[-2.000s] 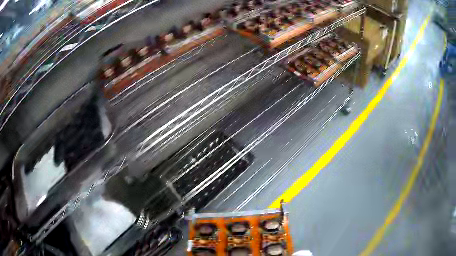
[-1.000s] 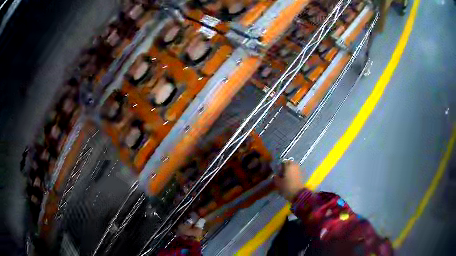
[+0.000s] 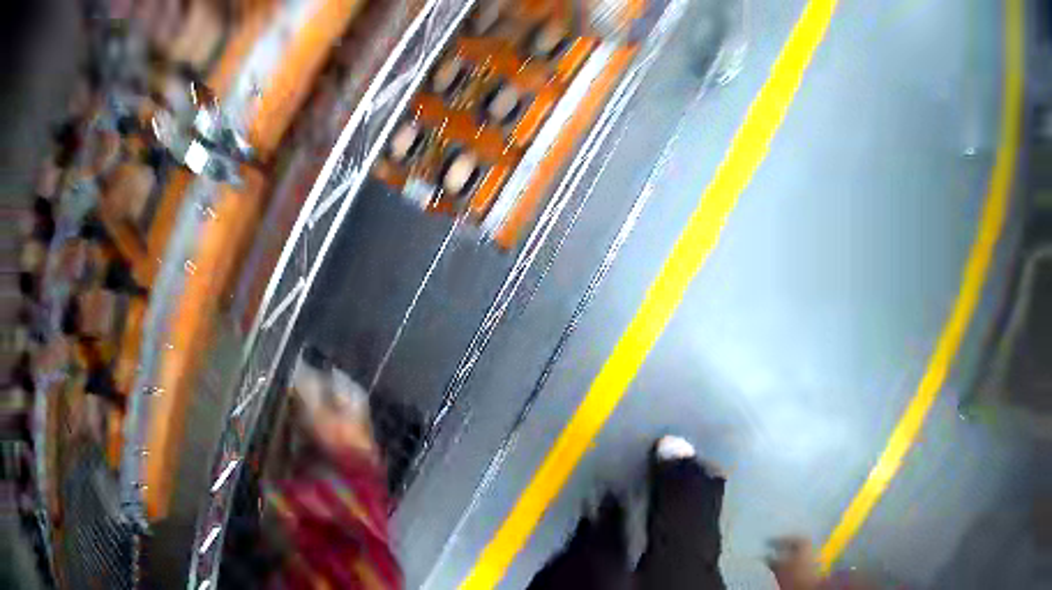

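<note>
An orange fixture (image 3: 473, 121) with dark parts in rows, pale round centres and a silver strip lies on the lower wire shelf, upper centre. Larger orange fixtures with silver strips (image 3: 190, 334) are on the upper shelf at the left, blurred. My left hand (image 3: 335, 403), in a red sleeve, is at the rack's front edge, below and left of the lower fixture and apart from it. Its fingers are too blurred to tell their grip. My right hand (image 3: 796, 562) is small and blurred at the bottom right edge, away from the rack, its grip unclear.
The upper shelf's chrome zigzag edge (image 3: 312, 236) runs diagonally between the hands' side and the upper fixtures. Thin rods of the lower shelf (image 3: 542, 265) run beside it. A yellow floor line (image 3: 669, 288) passes along the rack, with another curved line (image 3: 981, 277) farther right. Dark-clad legs (image 3: 681, 519) show at the bottom.
The fixture that was between both hands a second ago no longer shows in them. My right hand has moved down and right, away from the rack. My left hand appears higher and farther left.
</note>
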